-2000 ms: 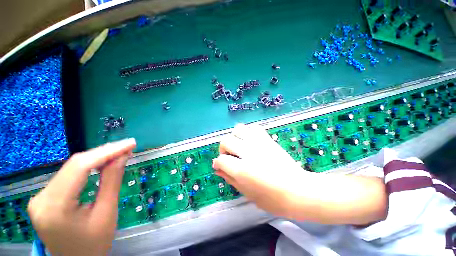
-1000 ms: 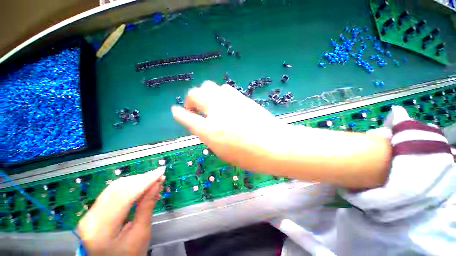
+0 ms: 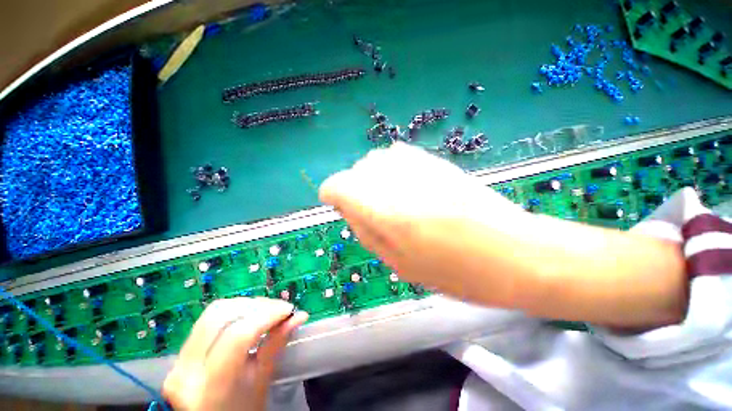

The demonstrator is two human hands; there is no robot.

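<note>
A long row of green circuit board panels (image 3: pixel 241 269) lies in the rail along the near edge, dotted with black, blue and white parts. My left hand (image 3: pixel 233 349) is over its near edge, with thumb and forefinger tips close together; a small dark bit shows at the tips, too small to name. My right hand (image 3: pixel 401 201) is blurred above the rail, back up, fingers curled under; what it may hold is hidden. Small black components lie mid-bench in a long row (image 3: pixel 293 83), a shorter row (image 3: pixel 277 115) and loose clusters (image 3: pixel 467 142).
A black tray (image 3: pixel 151 152) full of blue components (image 3: pixel 68 160) is at the left. A yellowish sliver (image 3: pixel 181 54) lies beside it. Loose blue components (image 3: pixel 566 64), a separate board panel (image 3: pixel 682 40) and a clear strip (image 3: pixel 554 141) are at the right. A blue cord (image 3: pixel 80 347) runs to my left wrist.
My right hand went from the boards out over the bench, then slightly back toward the rail. My left hand moved right and nearer to me. The whole view shifted slightly.
</note>
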